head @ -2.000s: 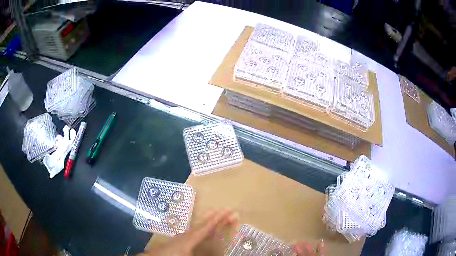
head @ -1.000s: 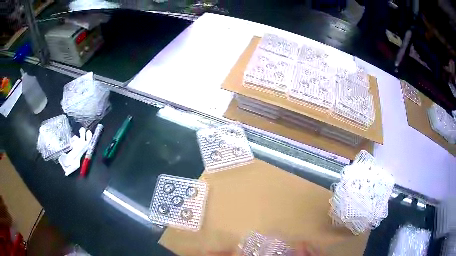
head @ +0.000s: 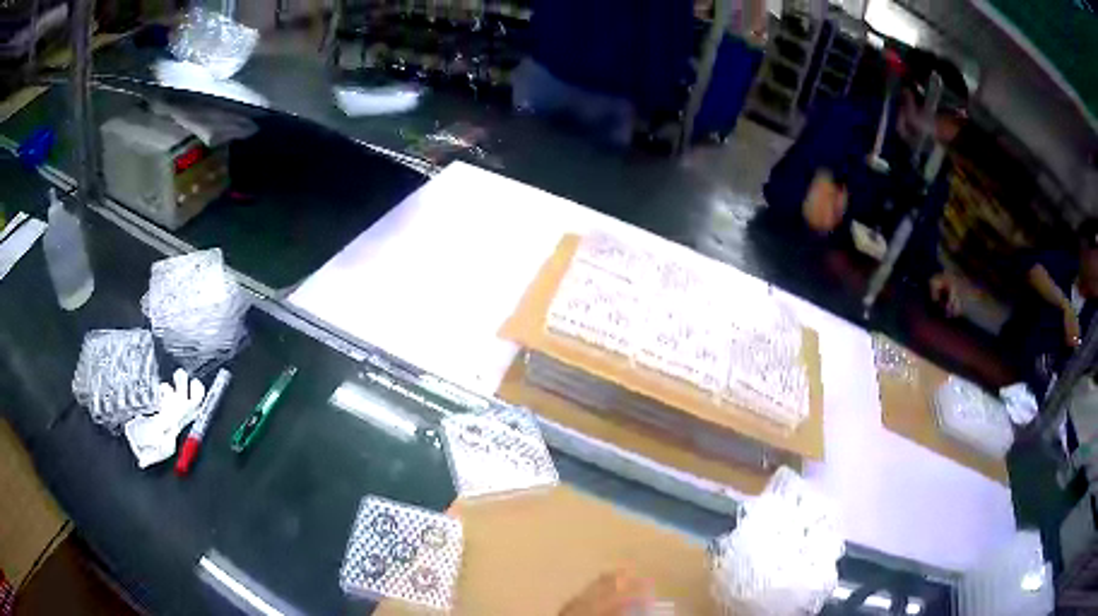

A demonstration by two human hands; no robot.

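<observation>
A blurred hand, apparently my left hand [head: 612, 594], is cut off by the bottom edge, over the brown cardboard sheet [head: 518, 548]. Its grip cannot be made out. My right hand is not visible. One clear lens plate [head: 402, 554] with round domes lies at the cardboard's left edge, partly on the dark bench. A small stack of clear plates [head: 500, 451] sits at the cardboard's upper corner. A crooked pile of clear plates [head: 780, 551] stands at its right side.
Neat plate blocks [head: 674, 325] sit on layered cardboard on the white surface [head: 409, 259]. At left are plate piles [head: 196, 307], a bottle [head: 68, 255], a crumpled white glove or cloth [head: 165, 419], a red-and-white marker [head: 205, 421] and a green tool [head: 264, 409]. People in dark clothes are behind.
The view has tilted up, so the bench things sit lower and people show at the back. The plate seen between my hands at the bottom is no longer clearly visible; only one hand shows.
</observation>
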